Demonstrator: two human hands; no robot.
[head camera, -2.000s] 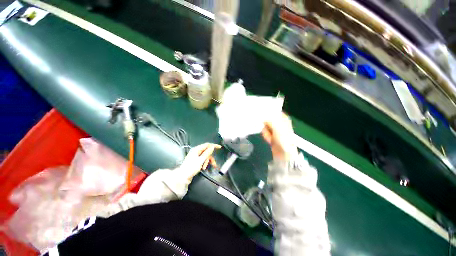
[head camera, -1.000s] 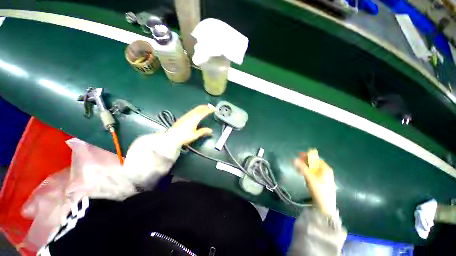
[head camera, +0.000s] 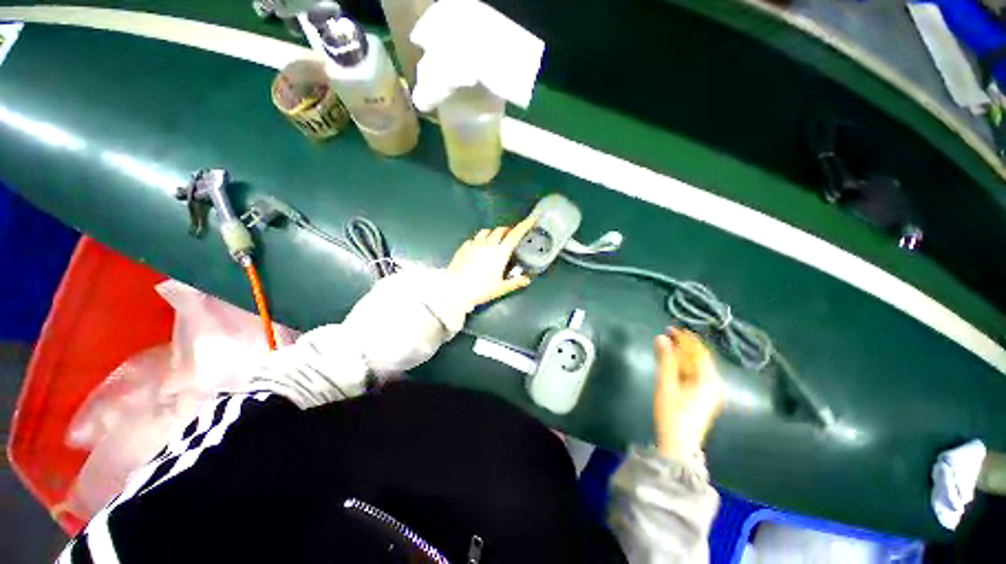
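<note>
A grey extension socket unit (head camera: 560, 217) lies on the green bench in front of me, turned at an angle. My left hand (head camera: 488, 267) holds its left end, with fingers and thumb at the round outlet. A white strip sticks out at its right, and its grey cord runs right to a looped bundle (head camera: 706, 308). A second socket unit (head camera: 560, 380) lies nearer me, outlet up, with white strips at it. My right hand (head camera: 686, 388) is blurred above the bench to the right, fingers bent; whether it holds something small cannot be told.
Behind stand a squeeze bottle (head camera: 472, 143) draped with a white cloth (head camera: 480, 55), a pump bottle (head camera: 381, 105) and a printed cylinder (head camera: 309, 101). An air blow gun (head camera: 226, 220) and a looped cord (head camera: 367, 240) lie left. A red crate (head camera: 66, 331) stands lower left, a blue bin (head camera: 750, 534) lower right.
The white cloth went from my right hand onto the squeeze bottle. My left hand took hold of the far socket unit and turned it. The cord bundle left the near unit and now lies to the right.
</note>
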